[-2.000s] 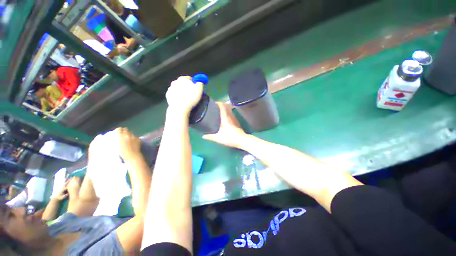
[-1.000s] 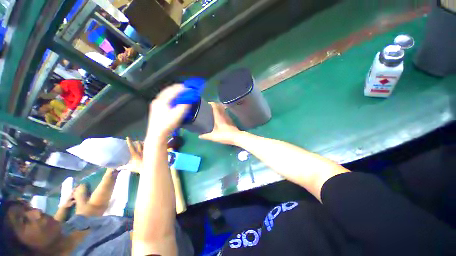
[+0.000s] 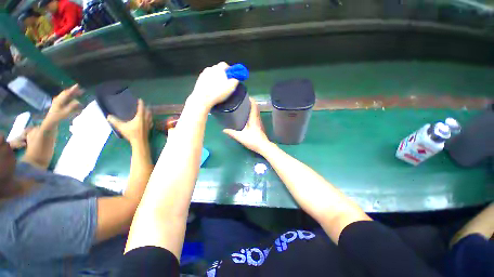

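A grey tapered speaker unit [image 3: 236,116] with a dark top stands or is held at the middle of the green bench [image 3: 346,181]. My right hand [image 3: 252,131] grips its lower side. My left hand [image 3: 208,88] is over its top, closed on a bunched blue cloth [image 3: 237,72]; the cloth sticks out past the fingers, and its contact with the unit is hidden. A second grey speaker unit [image 3: 292,121] stands upright just to the right, dark top up, not touched by my hands.
White bottle [image 3: 420,145] and grey unit [image 3: 474,139] at right. Light-blue object [image 3: 204,156], mostly hidden, by my left forearm; reddish-brown object [image 3: 172,122] beyond it. At left, a neighbour holds a dark unit [image 3: 123,104] over a white sheet [image 3: 84,146]. Raised dark rail behind.
The view has turned and levelled. My left hand has shifted over the unit's top, with less cloth showing. My right hand still grips the unit. The neighbour's dark unit now shows.
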